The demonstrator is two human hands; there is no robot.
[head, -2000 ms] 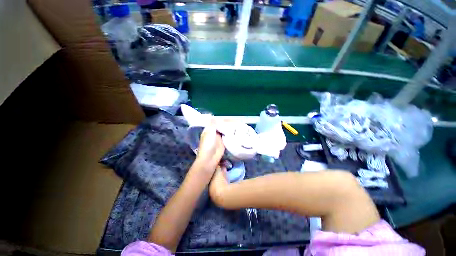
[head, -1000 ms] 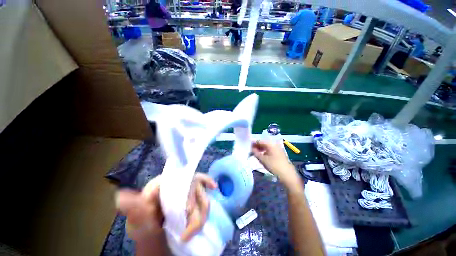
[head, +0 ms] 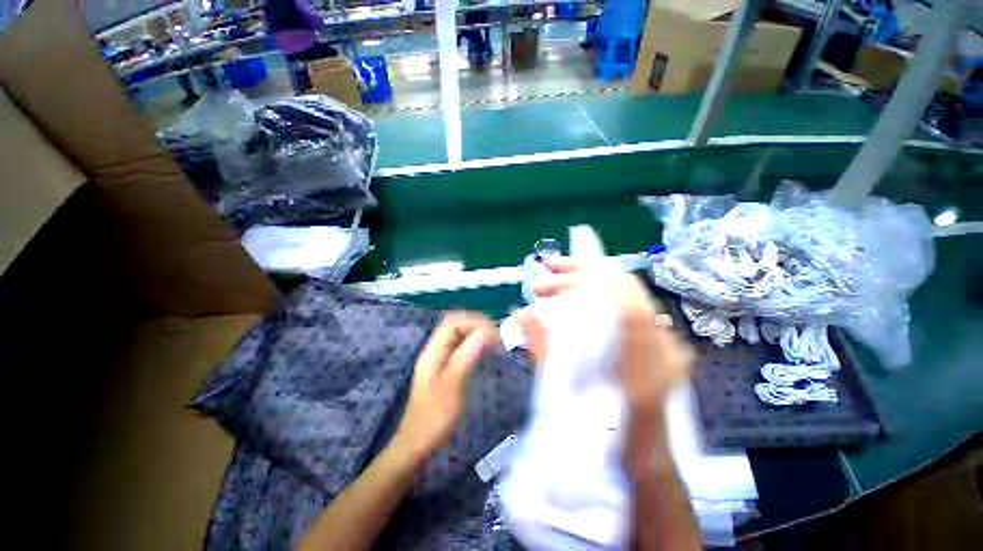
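Observation:
The white headphones point(head: 569, 441) are blurred and upright on the right of the work sheet. My right hand point(head: 636, 334) is blurred and closed around their upper part; the exact finger hold is unclear. My left hand point(head: 444, 377) is apart from them, fingers bent and slightly apart, with nothing visible in it. It is beside the dark patterned packing bag point(head: 323, 387), which lies crumpled at left. A small white accessory bag point(head: 497, 458) lies between the bag and the headphones. The bottle point(head: 545, 250) is mostly hidden behind my right hand.
A large open carton point(head: 205, 398) stands at left. Clear and black plastic bags point(head: 307, 151) lie at upper left. At right, a clear bag of white cables point(head: 787, 258) and tied cables rest on a dark pad point(head: 755, 414). White flat sheets point(head: 722, 479) lie at lower right.
The headphones have moved right and turned upright. My right hand has taken hold of them; my left hand has let go and sits beside the patterned bag. The camera view has shifted.

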